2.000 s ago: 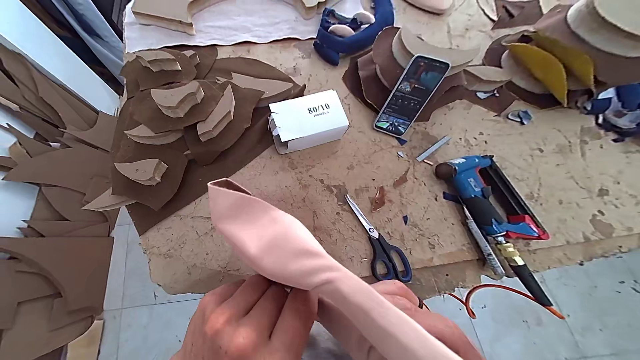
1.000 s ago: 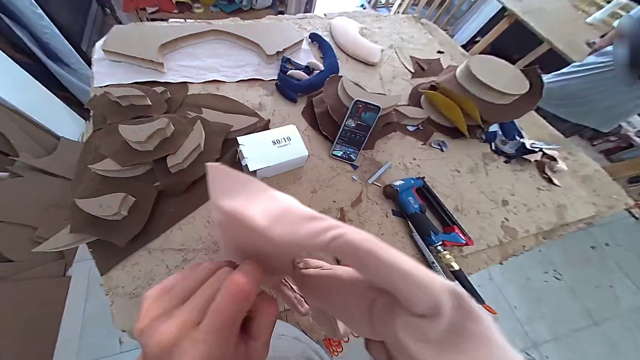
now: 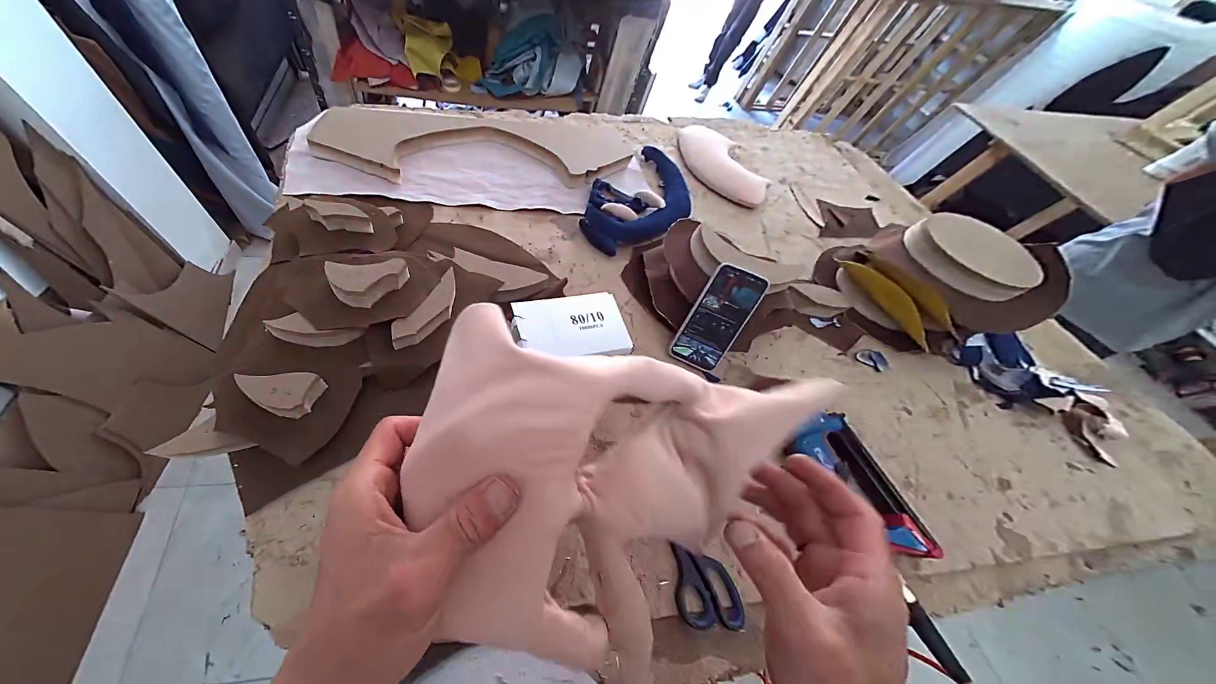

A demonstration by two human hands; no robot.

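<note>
A pale pink fabric-covered padded piece (image 3: 513,418), irregular in outline with an opening near its middle, is held up over the near edge of the workbench. My left hand (image 3: 408,541) grips its left side, the thumb lying on the fabric. Beside its right end, my right hand (image 3: 817,560) has its fingers spread and curved; whether the fingertips touch the fabric is unclear. Below the piece, the dark handles of scissors (image 3: 708,587) show, their blades hidden. Behind my right hand lies a blue and black pneumatic stapler (image 3: 864,484), partly covered.
A white box (image 3: 570,325) and a smartphone (image 3: 719,316) lie beyond the piece. Brown sheets with foam pieces (image 3: 366,285) spread at left; round foam pads (image 3: 974,256) are stacked at right. Farther back are a blue curved padded piece (image 3: 665,204) and a large foam cutout (image 3: 456,142).
The pink piece has been turned and spread, so its broad face and opening now show. My right hand has come into clear view at its right side. The view has tilted up.
</note>
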